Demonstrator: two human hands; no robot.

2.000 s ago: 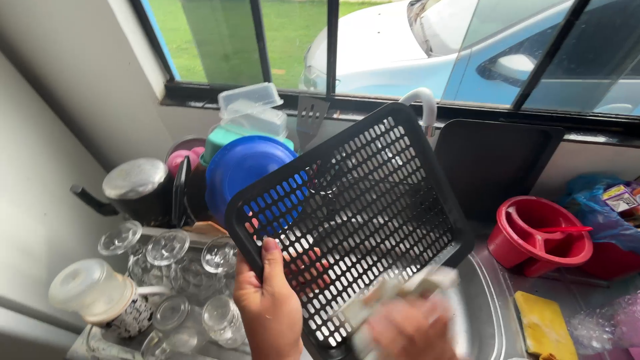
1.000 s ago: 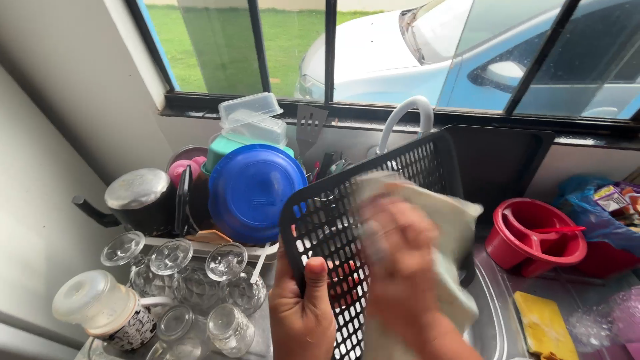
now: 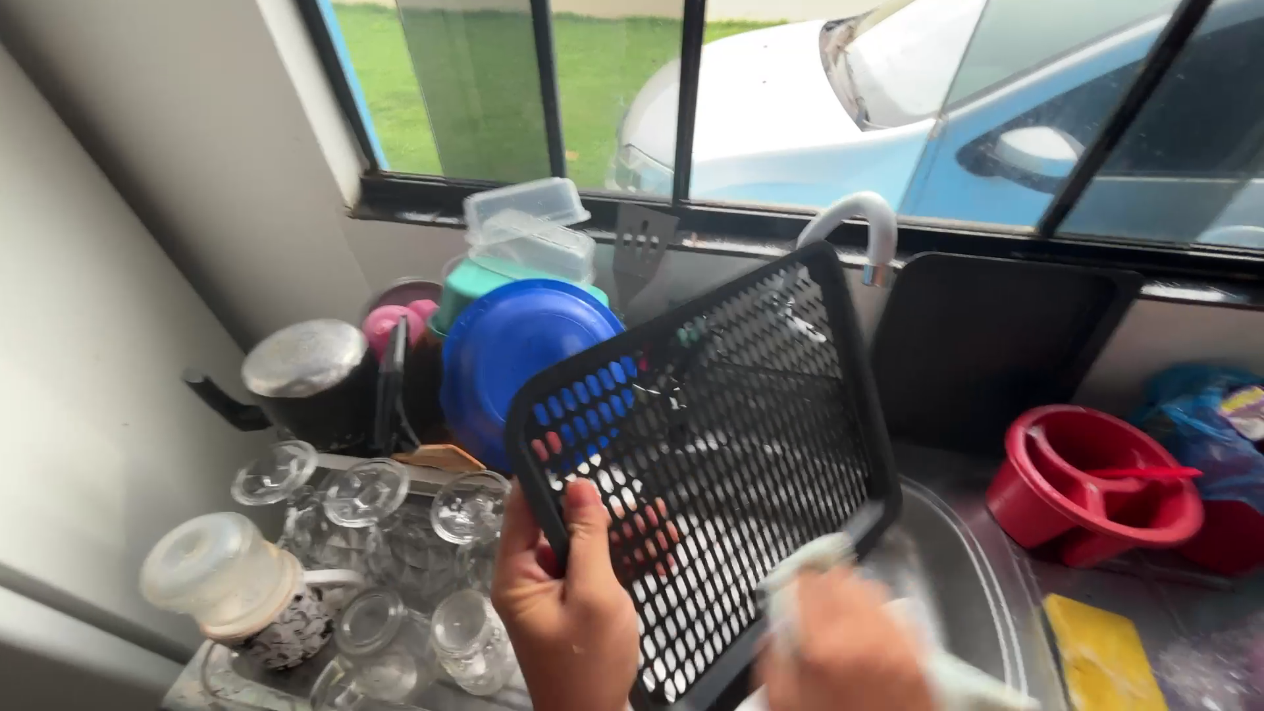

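A black perforated plastic basket [image 3: 731,444] is tilted up over the steel sink [image 3: 973,573]. My left hand [image 3: 573,592] grips its left edge, thumb on the near side and fingers behind, seen through the holes. Blurred by motion, my right hand [image 3: 839,642] holds a pale cloth [image 3: 815,558] against the basket's lower right rim. Behind the basket stand a blue plastic bowl [image 3: 523,346] and the curved white faucet [image 3: 859,212].
Upturned glasses [image 3: 365,494] and a lidded jar [image 3: 222,578] crowd the rack at left, near a black pot [image 3: 306,370]. At right are a red divided container [image 3: 1091,484], a yellow sponge [image 3: 1101,652] and a black tray [image 3: 987,346] beneath the window.
My right hand and the cloth have moved from the basket's middle down to its lower right rim. The basket has turned, and its perforated face shows more widely. My left hand keeps its grip.
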